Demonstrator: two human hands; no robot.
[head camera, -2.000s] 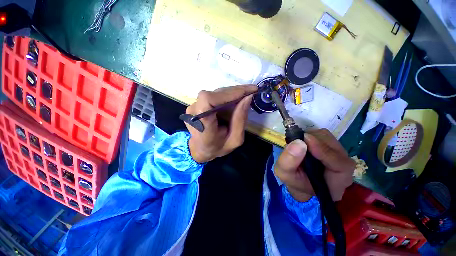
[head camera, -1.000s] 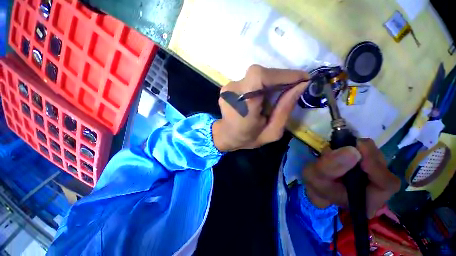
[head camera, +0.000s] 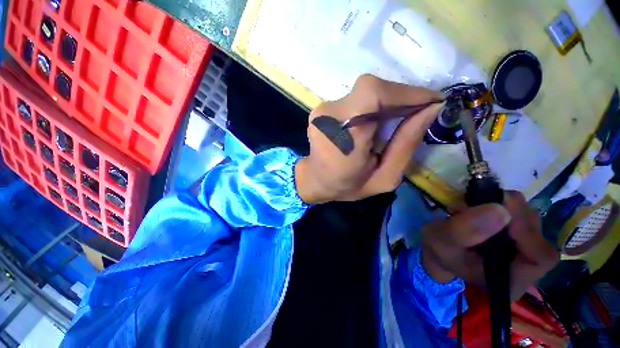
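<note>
My left hand is shut on dark tweezers, whose tips reach the near left side of the watch case. The round watch case lies on the pale yellow board with its inside showing. My right hand grips the black handle of a soldering iron; its metal tip is over the inside of the case. Whether the tip touches is too blurred to tell. An orange-gold flex cable joins the case edge towards the black display module. A battery with yellow tape lies beside the case.
Red trays with dark watches stand on the left. A spare battery lies at the board's far right. A tape roll, white crumpled paper and another red tray are on the right.
The view has shifted, so the watch case, board and both hands sit further right in the picture. Both hands keep their tools at the case throughout.
</note>
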